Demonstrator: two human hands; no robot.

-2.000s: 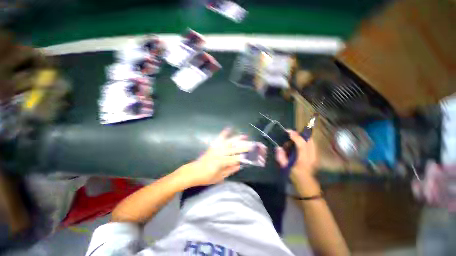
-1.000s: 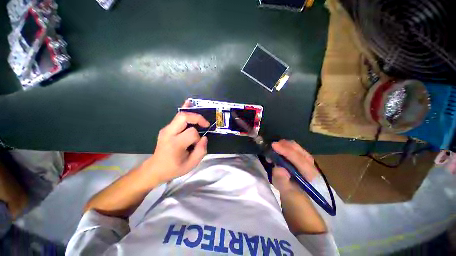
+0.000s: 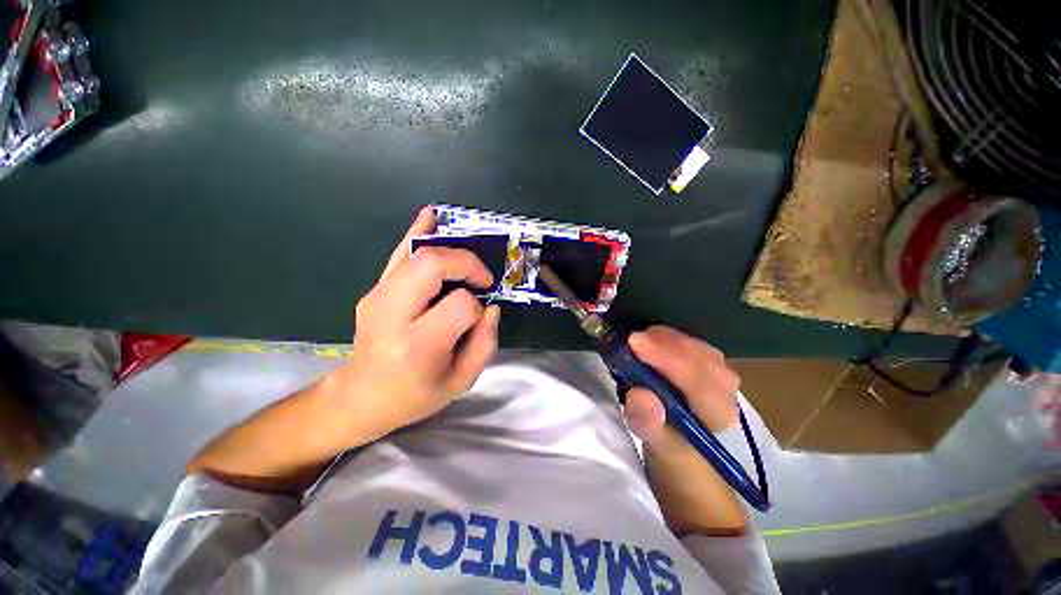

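The phone half-assembly (image 3: 612, 262), white-edged with red patches at its right end, lies on the green bench in front of me. My left hand (image 3: 425, 320) holds its left part, with fingers over a dark LCD module (image 3: 465, 245). The orange-gold flex cable (image 3: 514, 267) shows at mid-phone. A very thin line shows at my left fingertips; I cannot tell what it is. My right hand (image 3: 681, 378) holds the blue soldering iron (image 3: 698, 439) like a pen. Its metal tip is over the phone, close to the flex; contact is unclear.
A loose LCD module (image 3: 646, 122) lies beyond the phone. At right are the cardboard mat (image 3: 814, 221), round tip cleaner (image 3: 960, 250), blue soldering station (image 3: 1035, 325) and black fume fan (image 3: 1012, 81). Piled phones (image 3: 58, 93) are cut off at upper left.
Two seconds ago my right hand was farther from the phone. Since then the iron's tip has come over it. The view has shifted closer, and a loose LCD now shows on the bench.
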